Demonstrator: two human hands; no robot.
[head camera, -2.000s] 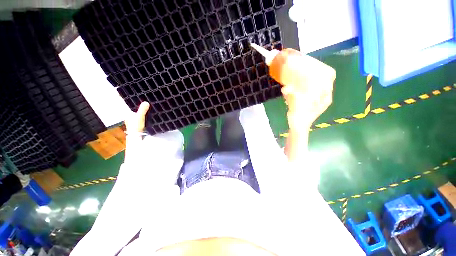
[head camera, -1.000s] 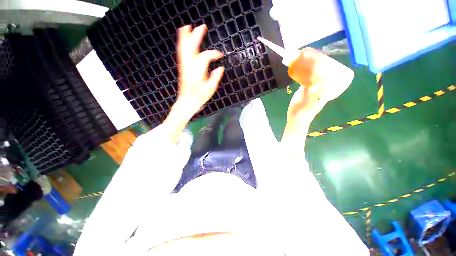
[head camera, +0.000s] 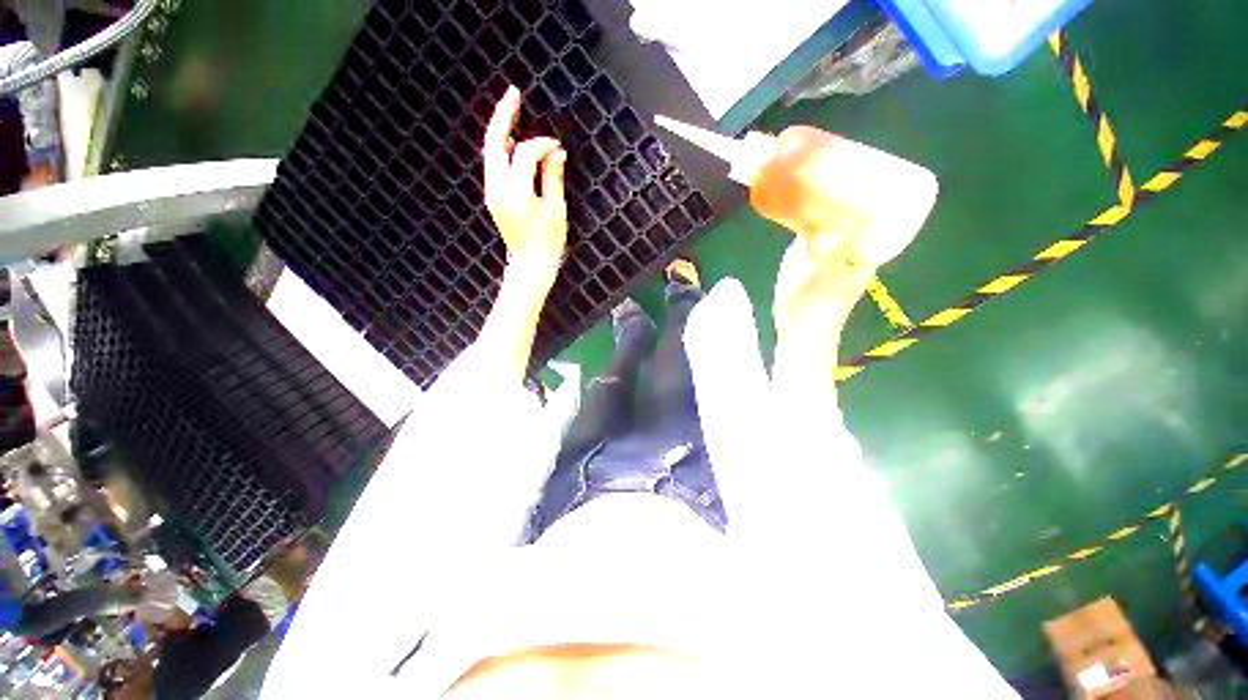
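Note:
The black grid tray (head camera: 397, 164) lies in front of me, its small square cells running across the upper middle of the view. My right hand (head camera: 835, 233) is closed around an orange-tinted squeeze bottle (head camera: 801, 178), with its long pale nozzle pointing left, over the tray's right edge. I cannot tell whether the tip touches the tray. My left hand (head camera: 527, 192) is over the middle of the tray, palm partly visible, fingers apart, one finger pointing up. It shows nothing in it. The cell contents are too small and dark to tell.
Stacked black trays (head camera: 226, 369) stand at the left, with a white strip (head camera: 335, 342) between them and the grid tray. A blue bin (head camera: 1006, 55) is at the upper right. A pale curved bar (head camera: 137, 203) is at the upper left. A carton (head camera: 1099, 654) sits on the green floor, lower right.
My left hand has left the tray's near edge and come over its middle. The nozzle tip has moved from the cells to the tray's right edge. The view has turned, so the bin sits higher.

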